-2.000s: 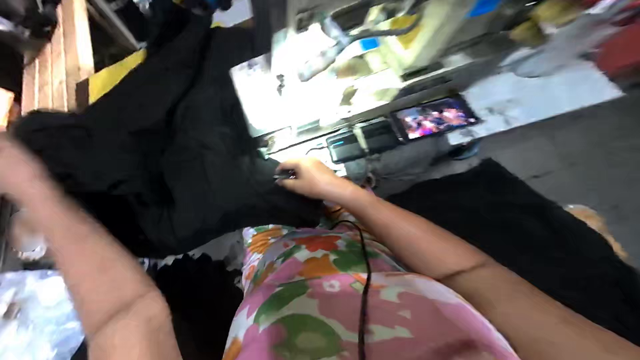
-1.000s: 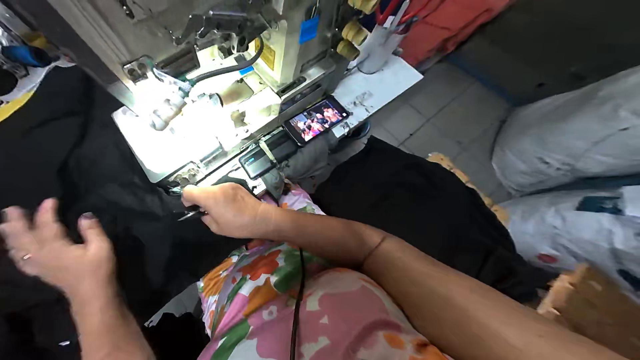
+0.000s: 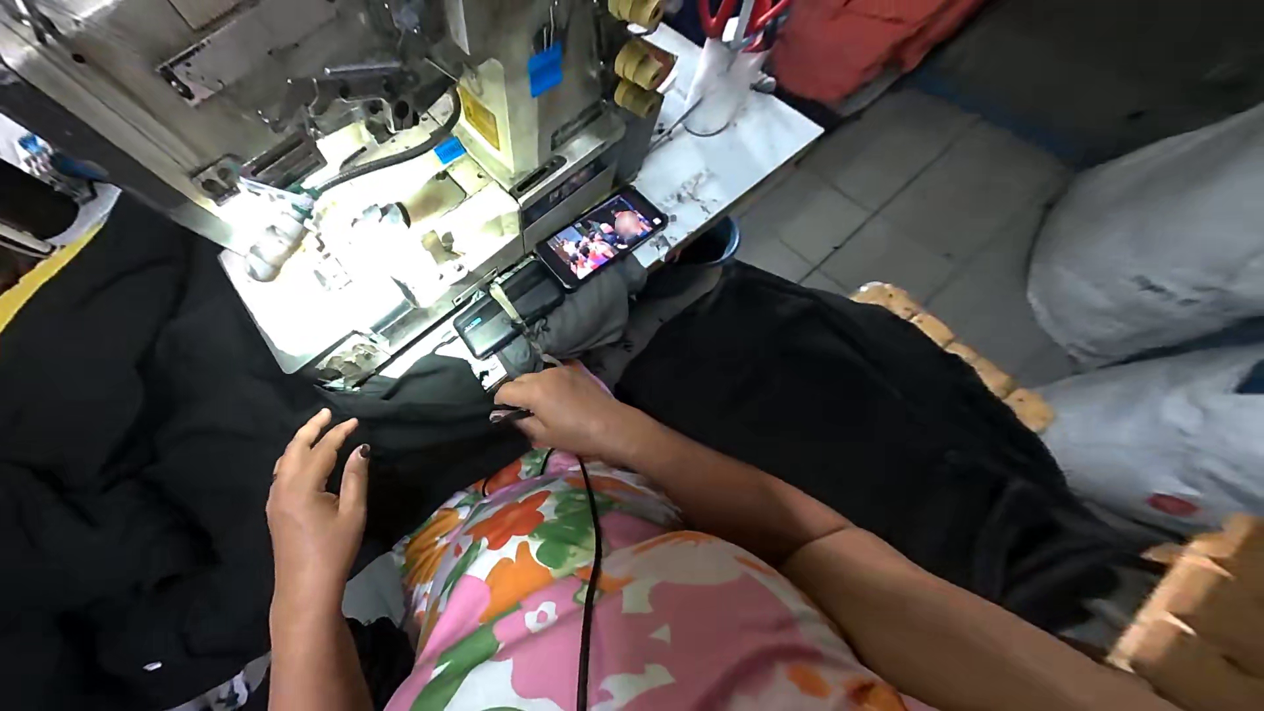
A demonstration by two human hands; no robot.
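My left hand (image 3: pixel 318 489) hovers over black fabric (image 3: pixel 128 415), palm facing right, with its fingers apart and nothing in it. My right hand (image 3: pixel 558 407) is closed around a small dark tool, its kind too hidden to tell, beside the front edge of an industrial sewing machine (image 3: pixel 523 118). Dark fabric runs below the machine's lit bed (image 3: pixel 346 267), between my two hands. A phone (image 3: pixel 602 237) with its screen lit lies at the machine's front, next to a black power bank (image 3: pixel 509 306) under a strap.
Red-handled scissors (image 3: pixel 741 20) stand in a holder on the white table (image 3: pixel 731 163). More black fabric (image 3: pixel 839 395) lies at my right, over something with a wooden edge (image 3: pixel 987 365). Grey-white sacks (image 3: pixel 1165 237) stand on the tiled floor (image 3: pixel 889 197), and red cloth (image 3: pixel 869 39) lies behind.
My left hand has come across toward the machine and my right hand. The right hand stays near the machine's front edge with the small tool. The view has swung to the right since the oldest frame.
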